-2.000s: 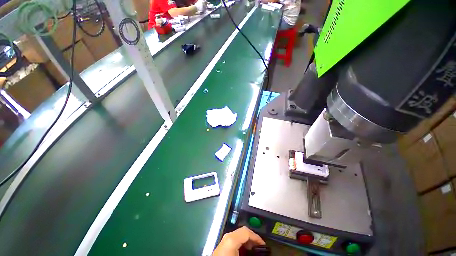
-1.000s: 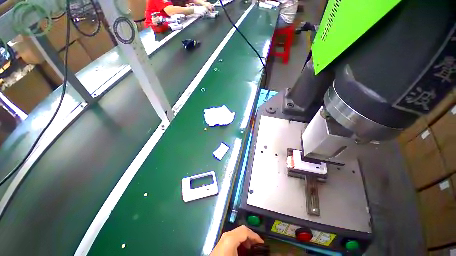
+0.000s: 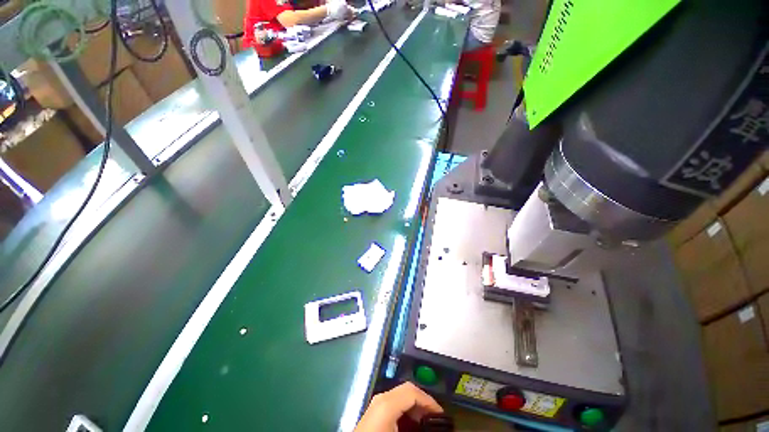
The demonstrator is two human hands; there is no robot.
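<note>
My left hand (image 3: pixel 398 408) is at the bottom edge, partly cut off, below the left green button. Its fingers are curled around a small dark part (image 3: pixel 436 421), which is mostly hidden. My right hand is not in view. On the press, a white part (image 3: pixel 521 282) sits in the fixture (image 3: pixel 497 292), below the silver horn (image 3: pixel 544 240). The horn hides part of it, and a gap between them cannot be judged. A white front shell (image 3: pixel 336 330) with a window lies loose on the green belt.
White scraps (image 3: pixel 368 197) and a small square label (image 3: pixel 371 256) lie on the conveyor belt (image 3: pixel 278 354). A white piece (image 3: pixel 82 423) is cut off at lower left. Green start buttons (image 3: pixel 426 375) flank the red emergency stop (image 3: pixel 510 398). Cartons (image 3: pixel 732 287) stand right; people work farther along.
The white piece at the lower left edge has come into view on the belt. The view has shifted slightly. My left hand, the press and the part in the fixture look unchanged.
</note>
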